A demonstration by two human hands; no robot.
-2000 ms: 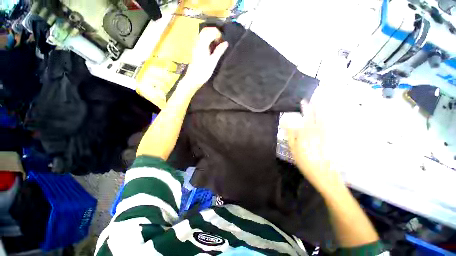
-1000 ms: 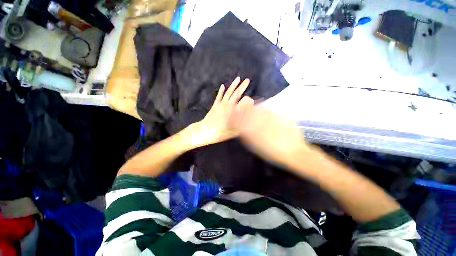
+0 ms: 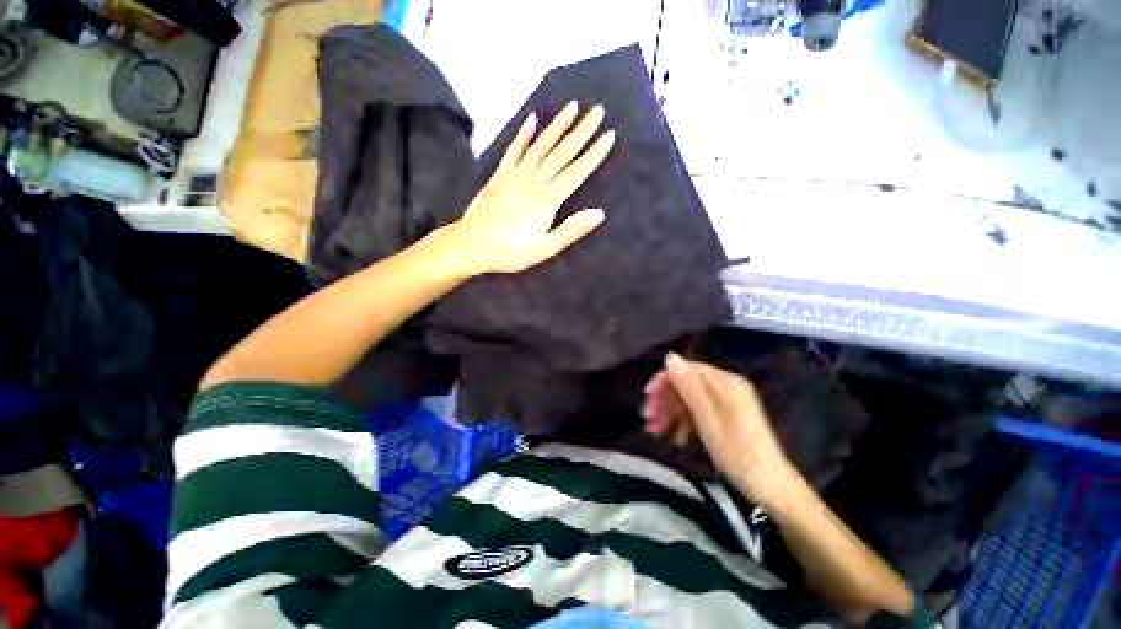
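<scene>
A dark grey-black garment piece (image 3: 615, 264) lies over the front edge of the white table and hangs down to my lap. Part of it is folded up at the left. My left hand (image 3: 531, 197) lies flat on top of the cloth with its fingers spread, holding nothing. My right hand (image 3: 698, 403) is just below the lower right edge of the cloth, with its fingers curled. What it may hold inside the palm is hidden. A small dark thread end sticks out at the cloth's right corner.
Brown cardboard (image 3: 264, 160) covers the table's left part, beside machine parts (image 3: 160, 86). A printed ruler strip (image 3: 885, 322) runs along the front edge. A small dark rectangular object (image 3: 965, 35) lies at the upper right. Blue crates (image 3: 1045, 535) stand below.
The pocket-like flap seen earlier no longer shows. The cloth is turned and spread flatter. My left hand has moved up onto it, and my right hand has moved down to the cloth's lower right edge.
</scene>
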